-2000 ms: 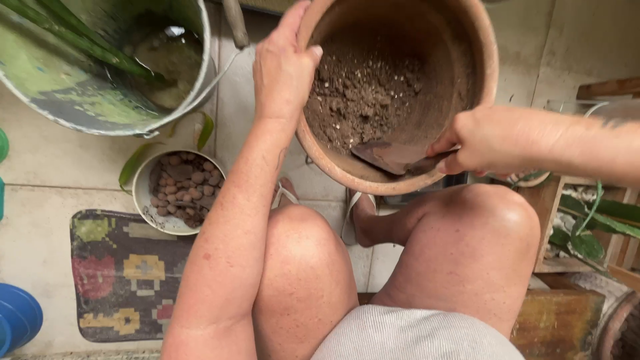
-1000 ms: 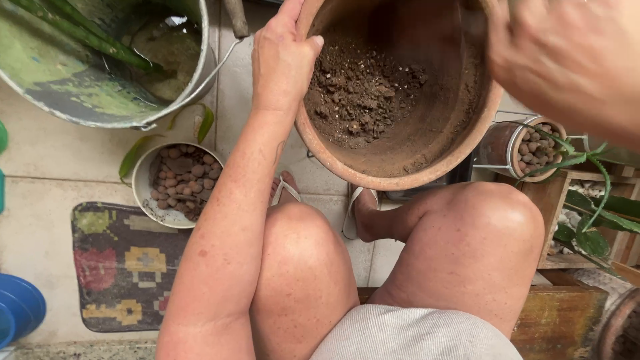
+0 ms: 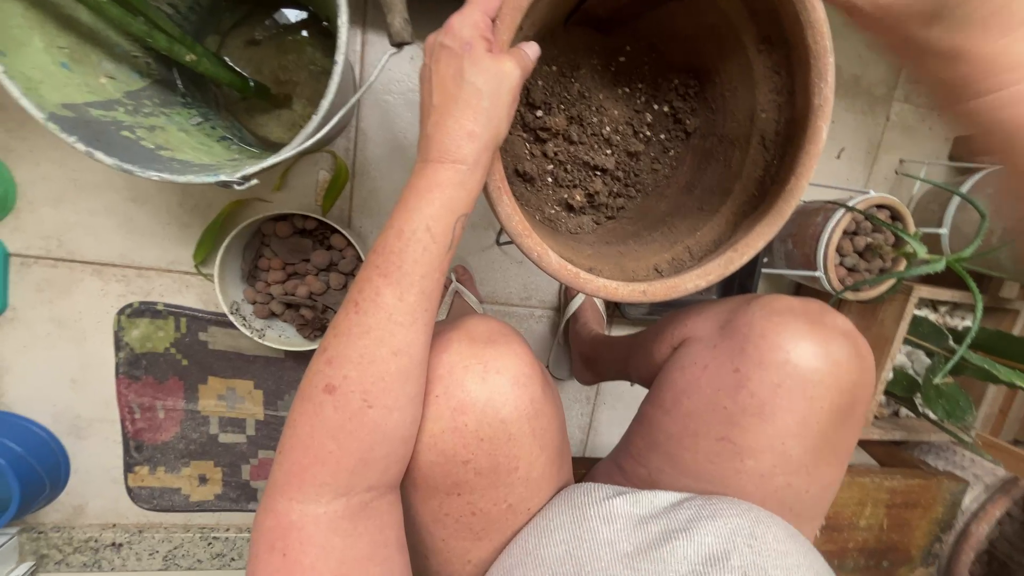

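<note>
My left hand (image 3: 472, 88) grips the left rim of a large terracotta pot (image 3: 656, 284), which is tilted so that its inside faces me. Loose brown soil (image 3: 592, 144) with pale specks lies inside it. At the top right edge, my right hand (image 3: 936, 48) is blurred and partly out of frame, right of the pot's rim; whether it holds anything cannot be told. A dark shape shows at the top inside the pot, too cut off to name.
Left stands a metal bucket (image 3: 340, 88) with water and long green leaves. A white bowl of clay pebbles (image 3: 292, 272) overlaps a patterned mat (image 3: 192, 408). A blue container (image 3: 32, 468) is far left. At right are a small pebble-filled pot (image 3: 868, 244) and a wooden crate (image 3: 896, 336) with plants.
Two seconds ago my right hand held a dark scoop-like tool in the pot's soil. It has moved up and right, out of the pot. My left hand has kept its grip on the rim.
</note>
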